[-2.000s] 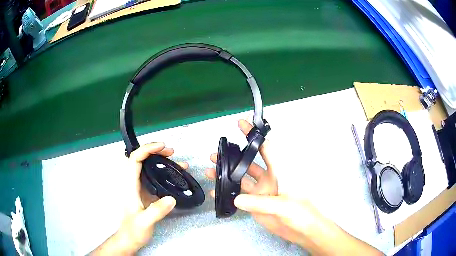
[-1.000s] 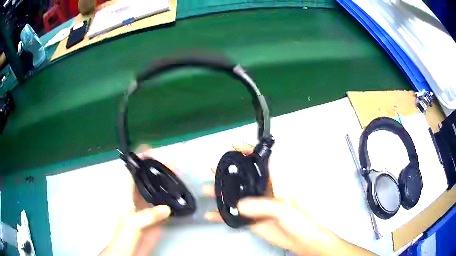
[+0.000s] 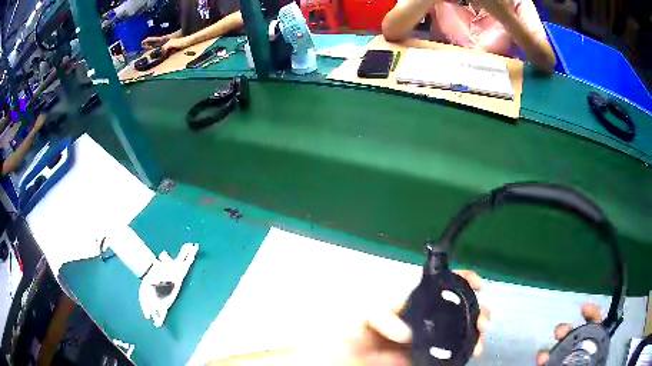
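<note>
Black over-ear headphones (image 3: 547, 194) are held upright over the pale mat (image 3: 286, 286), the headband arching over the green belt. My left hand (image 3: 386, 336) grips the left ear cup (image 3: 443, 318), whose inner side faces me with white oval marks. My right hand (image 3: 565, 334) is at the other cup (image 3: 580, 350), low at the right; both are cut off by the bottom edge. Its fingertips show beside the cup.
Another headphone (image 3: 218, 107) lies on the green belt (image 3: 322, 150); one more (image 3: 611, 114) is on the far bench. A person (image 3: 486, 25) sits opposite behind white sheets (image 3: 457, 71) and a phone (image 3: 375, 63). A crumpled white glove or rag (image 3: 166, 286) and blue tray (image 3: 46, 175) are left.
The view has swung left, bringing the far bench, people and left-side tray into sight. The headphones and both hands now appear farther right. The headphones on the record sheet have left the view.
</note>
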